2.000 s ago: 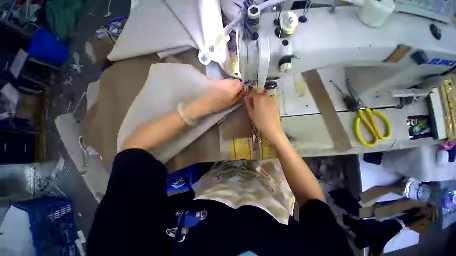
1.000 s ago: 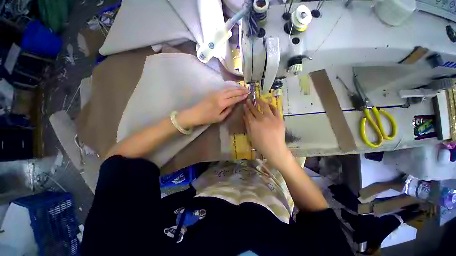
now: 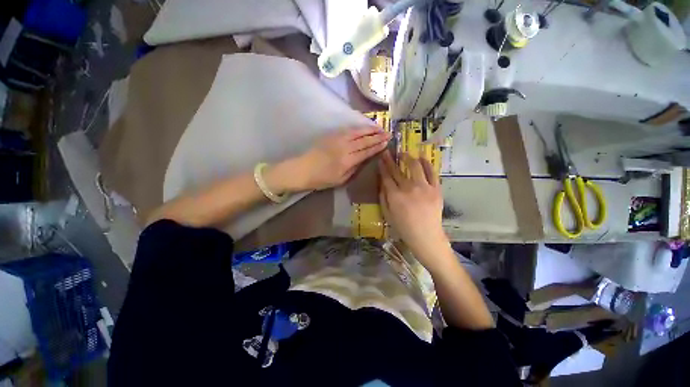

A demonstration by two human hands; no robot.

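A large pale grey panel (image 3: 250, 128) lies over a brown panel (image 3: 155, 125) on the machine bed, left of the needle area. My left hand (image 3: 333, 161) lies flat on the pale panel, its fingertips at the edge by the needle area. My right hand (image 3: 412, 198) rests palm down on the brown material and the yellow tape (image 3: 368, 219), fingertips close to the left ones. The white sewing machine (image 3: 598, 83) stands above and to the right. The presser foot is too small and partly hidden to make out.
Yellow-handled scissors (image 3: 579, 205) lie on the bed at right, beside a narrow brown strip (image 3: 519, 178). A lit white lamp (image 3: 354, 47) hangs near the needle. A small dark tray (image 3: 645, 214) is at the bed's right end. A blue crate (image 3: 64, 302) stands at lower left.
The camera view has shifted. My fingers, pinched together at the needle area two seconds ago, now lie flatter on the material. The panels remain under my hands.
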